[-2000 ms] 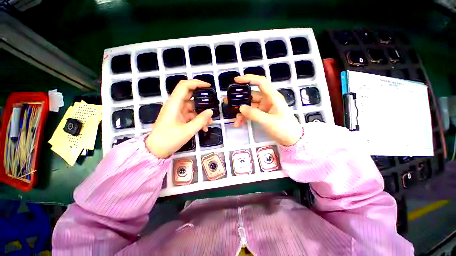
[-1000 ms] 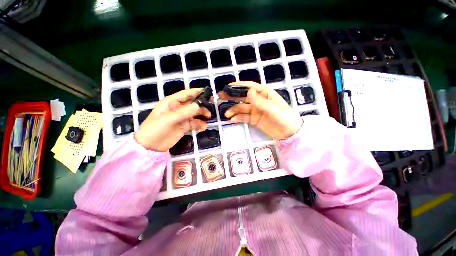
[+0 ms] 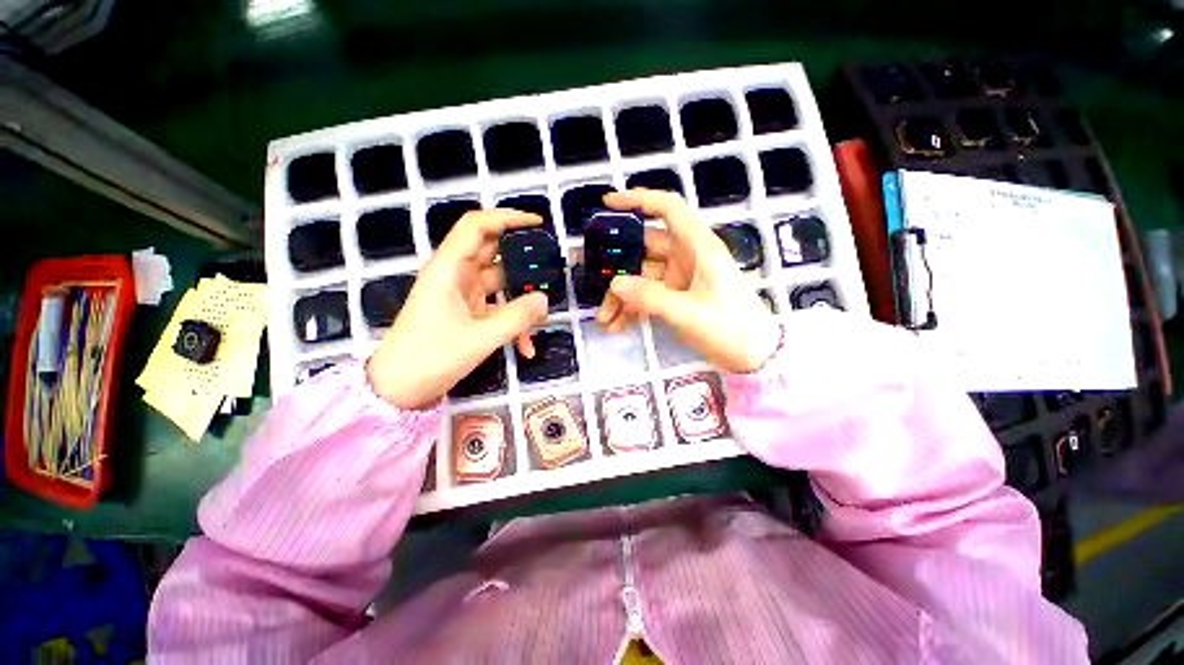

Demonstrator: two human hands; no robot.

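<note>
My left hand [image 3: 452, 305] holds a black smartwatch unit [image 3: 531, 264] by its edges between thumb and fingers. My right hand [image 3: 695, 288] holds a second black smartwatch unit [image 3: 613, 255] the same way. Both screens face up at me and show small coloured marks, too small to read. The units are side by side, apart, above the white tray [image 3: 535, 107]. Most tray pockets hold dark units. In the bottom row are light-backed units [image 3: 556, 433], whitish or coppery, with dark round centres. Parts of the tray are hidden by my hands and sleeves.
At left are a red bin [image 3: 22, 377] of thin sticks and yellow paper slips [image 3: 172, 386] with a separate watch unit [image 3: 196, 342] on them. At right, a clipboard [image 3: 914, 279] with a record sheet [image 3: 1026, 286] lies over a black tray [image 3: 1039, 166].
One second ago both units were tilted with their edges up; now their screens face me again. The screens show small coloured marks instead of the whitish lines seen two seconds ago.
</note>
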